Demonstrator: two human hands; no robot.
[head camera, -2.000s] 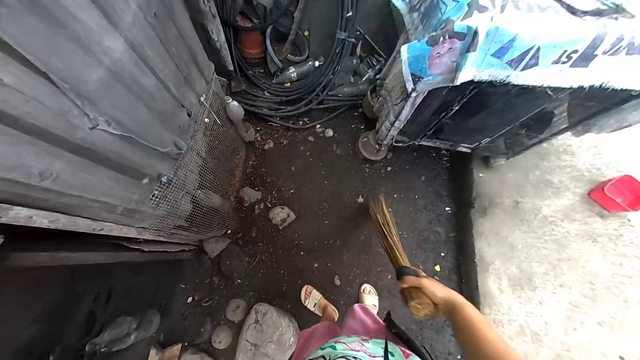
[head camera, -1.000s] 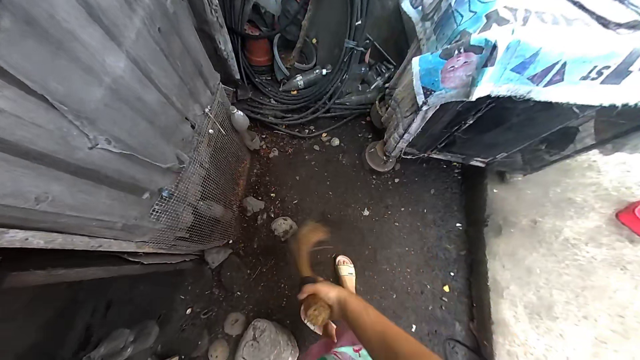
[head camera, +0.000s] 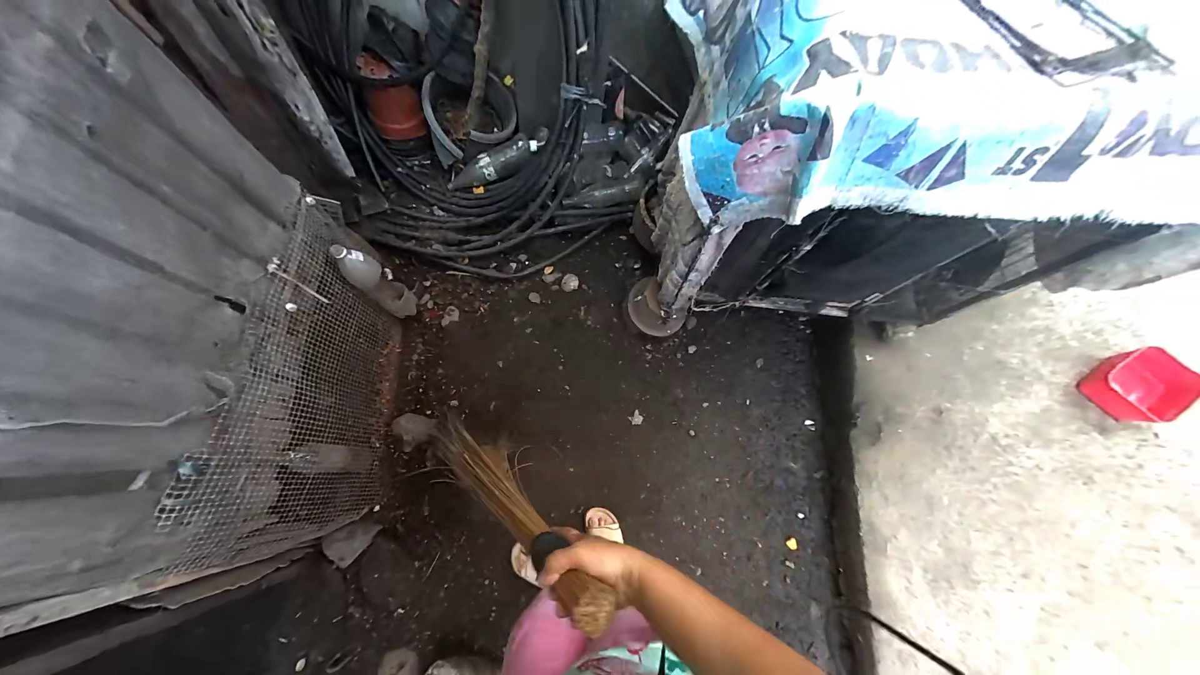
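My right hand is closed around the bound handle end of a stick broom, in the lower middle of the head view. The broom's bristles point up and left, with their tips beside a stone near the wire mesh. Dark ground with small bits of litter lies under and around the broom. The sandalled feet are just behind the handle. My left hand is not in view.
Wire mesh lines the metal sheet wall at left. Coiled black hose and plastic bottles lie at the back. A tarp-covered frame stands at back right. A concrete ledge holds a red plastic container.
My right hand first moved left with the broom, from the right side of the feet to in front of them. The bristles, blurred one second ago, now reach toward the mesh.
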